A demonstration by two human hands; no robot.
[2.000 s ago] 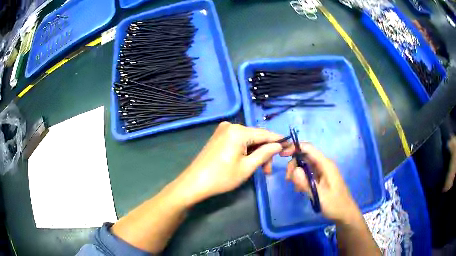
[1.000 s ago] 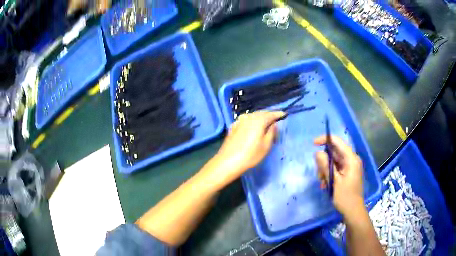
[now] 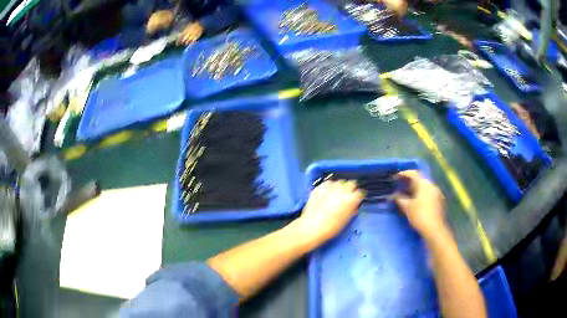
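Note:
The view is blurred. The blue work tray holds a row of black sleeved pieces at its far end and small dark specks on its floor. My left hand lies over the near left part of the row, fingers curled; what is under them is hidden. My right hand is at the right end of the row, thumb and fingers at the pieces; whether it grips any is unclear. I cannot make out the scissors. The supply tray to the left is full of black pieces.
A white sheet lies at the left. An empty-looking blue tray, a tray of small mixed parts and clear bags are farther back. A long parts tray stands right of the yellow line. Other people's hands show at the far side.
The view has tipped up, showing more of the far bench. Both hands have moved to the row in the work tray; the scissors seen earlier in my right hand no longer show.

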